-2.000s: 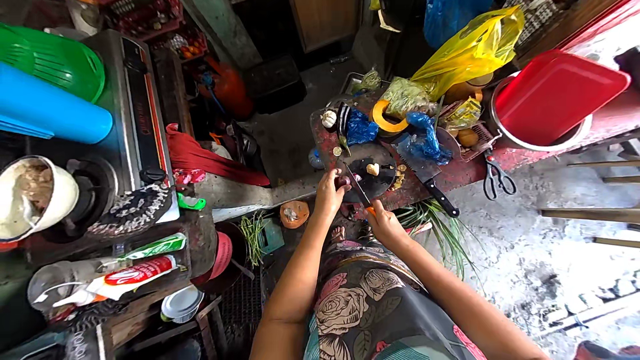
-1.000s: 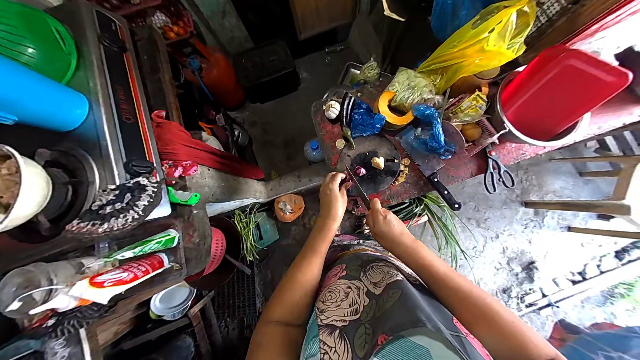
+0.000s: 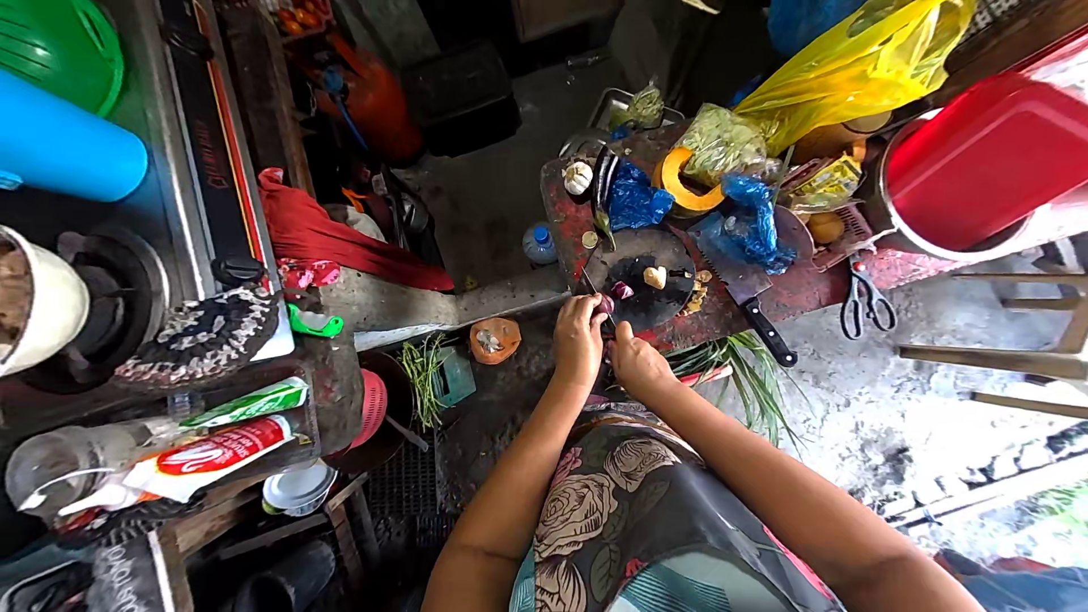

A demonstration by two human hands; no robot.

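Note:
My left hand (image 3: 581,336) holds a red onion (image 3: 604,305) at the near left edge of a dark round chopping board (image 3: 650,308). In my right hand (image 3: 639,361) is a knife (image 3: 590,282), its thin blade against the onion and pointing up and left. A cut piece of red onion (image 3: 622,291) lies on the board beside my fingers. Farther right on it are a pale peeled piece (image 3: 654,277), perhaps garlic or ginger, and brownish scraps (image 3: 699,293). My right fingers hide most of the knife's handle.
Around the board are a garlic bulb (image 3: 577,178), a squash piece (image 3: 680,189), blue plastic bags (image 3: 637,200), a large black-handled knife (image 3: 769,333) and scissors (image 3: 865,302). Long green leaves (image 3: 752,374) hang at the near edge. A gas stove (image 3: 110,297) stands left, wooden chair parts (image 3: 994,361) right.
Both hands stay at the board's near left edge with the onion and knife. The view has shifted slightly since the first frame.

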